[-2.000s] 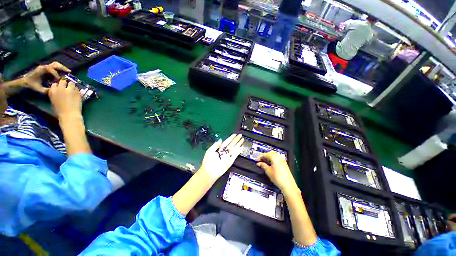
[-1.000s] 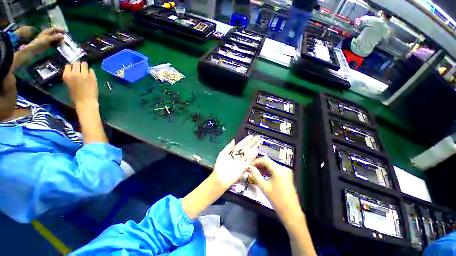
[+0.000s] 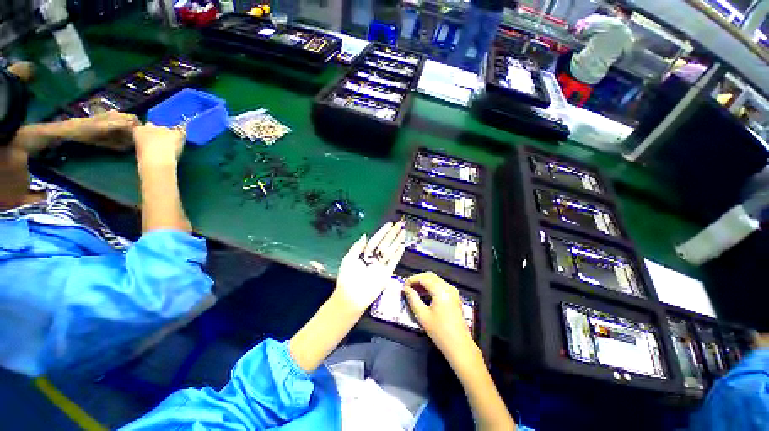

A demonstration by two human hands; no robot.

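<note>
My left hand (image 3: 366, 274) is palm up over the left edge of the foam tray (image 3: 491, 295), with several small black parts (image 3: 371, 257) lying in the palm. My right hand (image 3: 432, 305) is over the nearest phone unit (image 3: 389, 305), thumb and forefinger brought together at its surface. Whether a small part is between those fingertips is too small to tell. The hand hides the middle of that unit. The other phone units (image 3: 440, 242) in the tray's pockets lie flat, silvery with black borders.
A taller stack of foam trays (image 3: 540, 337) stands right of the working tray. Dark parts (image 3: 336, 212) lie scattered on the green mat. A blue bin (image 3: 202, 116), a bag of pale parts (image 3: 260, 126) and a neighbour's hands (image 3: 158, 143) are at left.
My right hand has moved from beside my left palm onto the nearest phone unit. My left hand has shifted left, away from it. The neighbour's hands have moved to the blue bin.
</note>
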